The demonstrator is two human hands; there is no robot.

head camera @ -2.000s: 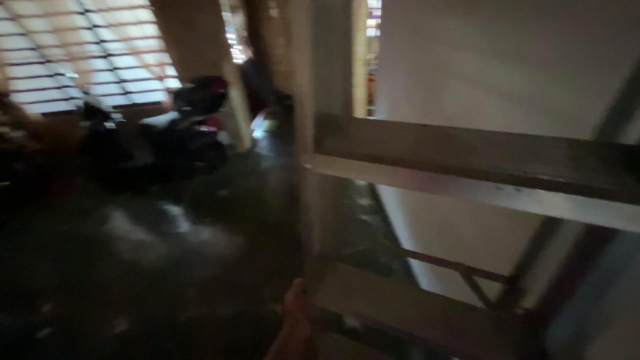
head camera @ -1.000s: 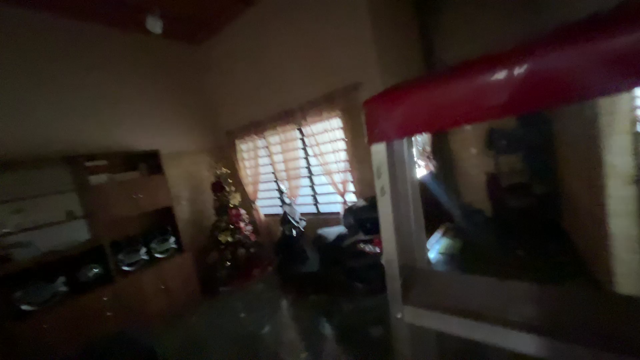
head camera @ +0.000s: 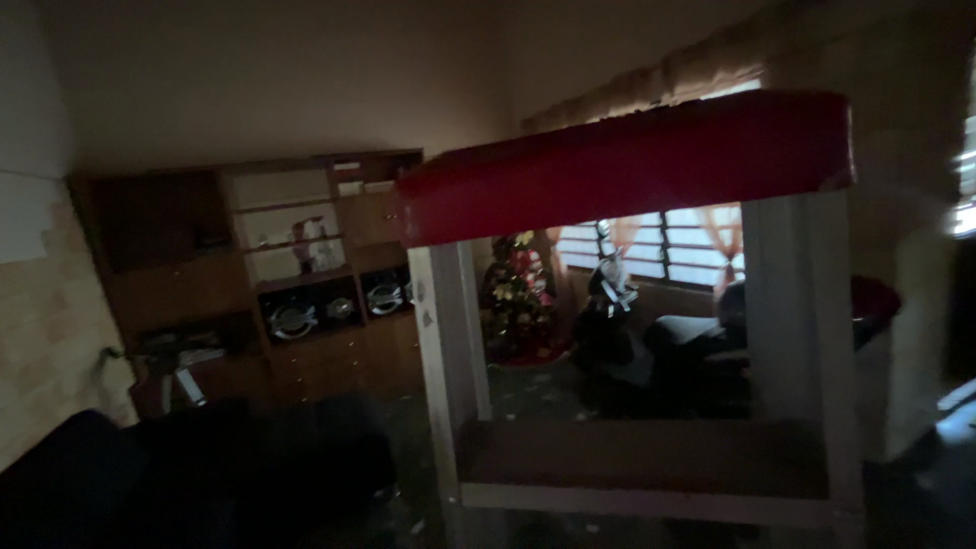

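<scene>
Neither of my hands shows in the head view now. Close in front of me stands a metal stepladder, its red top cap [head camera: 625,168] tilted up to the right. Below the cap run two pale side rails, and a wide flat step [head camera: 644,457] joins them. Through the gap between cap and step I see a decorated Christmas tree [head camera: 522,297] and a parked motorcycle [head camera: 618,335]. Whatever touches the ladder outside the picture is hidden from me.
A wooden wall unit [head camera: 313,366] with stereo speakers [head camera: 293,316] stands along the back left. Dark upholstered seating [head camera: 252,473] fills the lower left. Behind the motorcycle is a louvred window [head camera: 648,248] with tied curtains.
The view has swung left, bringing the wall unit and the ladder's red cap into sight. A hand beside the ladder two seconds ago is out of view now.
</scene>
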